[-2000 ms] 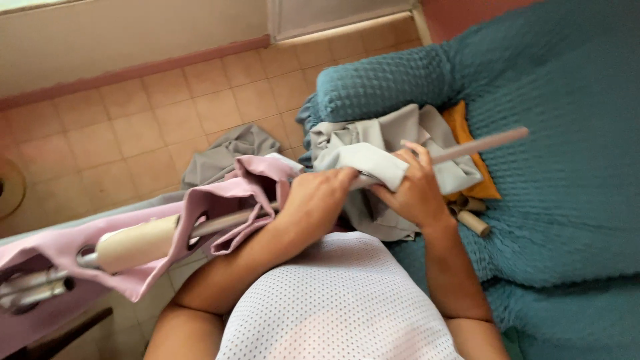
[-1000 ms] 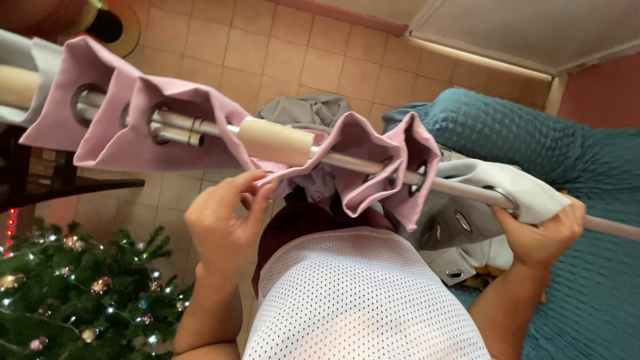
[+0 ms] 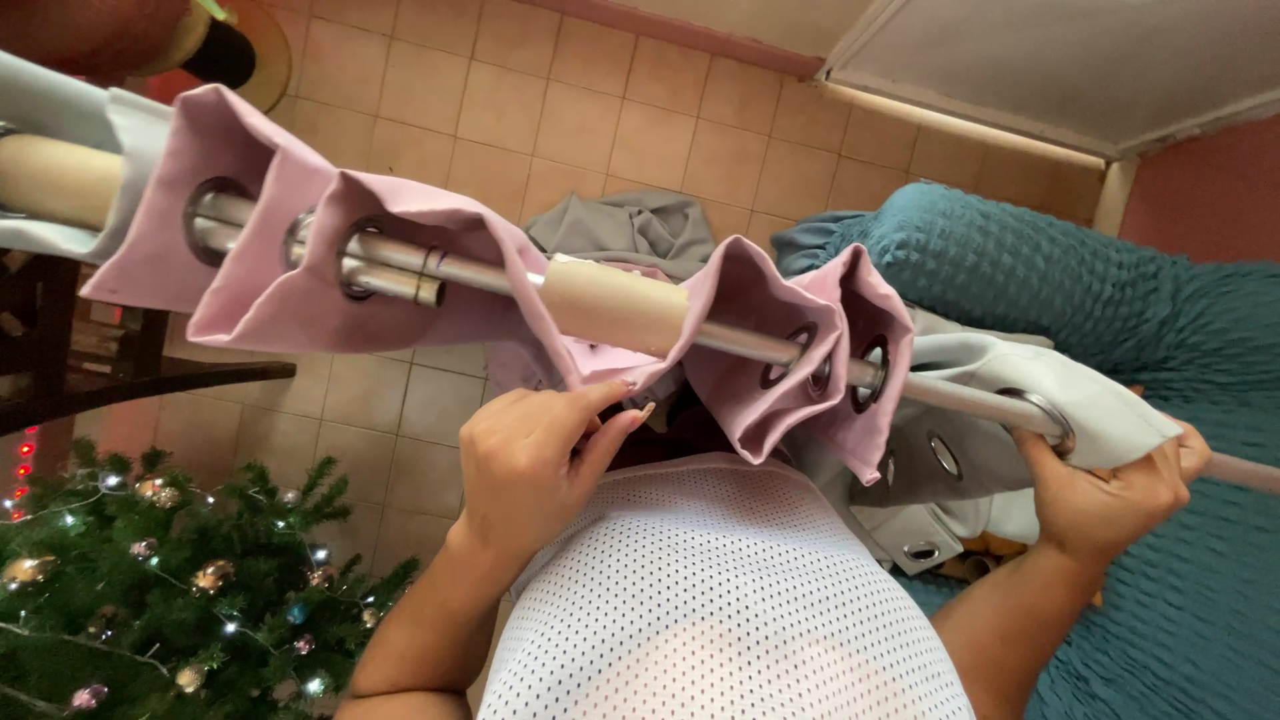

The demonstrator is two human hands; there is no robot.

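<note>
A metal curtain rod (image 3: 745, 343) slants across the view, with a pink grommet curtain (image 3: 430, 205) threaded on it in folds. Between two pink folds a cardboard tube (image 3: 614, 305) surrounds the rod. My left hand (image 3: 535, 455) pinches the pink curtain's edge just below this tube. At the right, my right hand (image 3: 1110, 485) grips the rod together with the end of a light grey grommet curtain (image 3: 1080, 395), whose first ring is on the rod. More grey curtain with rings hangs below. Another cardboard tube (image 3: 60, 180) and pale curtain are on the rod at far left.
A decorated Christmas tree (image 3: 200, 590) stands at lower left, below a dark wooden piece of furniture (image 3: 190, 378). A teal-covered sofa (image 3: 1030, 275) is on the right. Grey cloth (image 3: 625, 230) lies beyond the rod near the tiled floor (image 3: 580, 120).
My hands were close together at the grey curtain; now they are far apart, the left on the pink curtain. The grey curtain's ring is now seen on the rod. The view has shifted.
</note>
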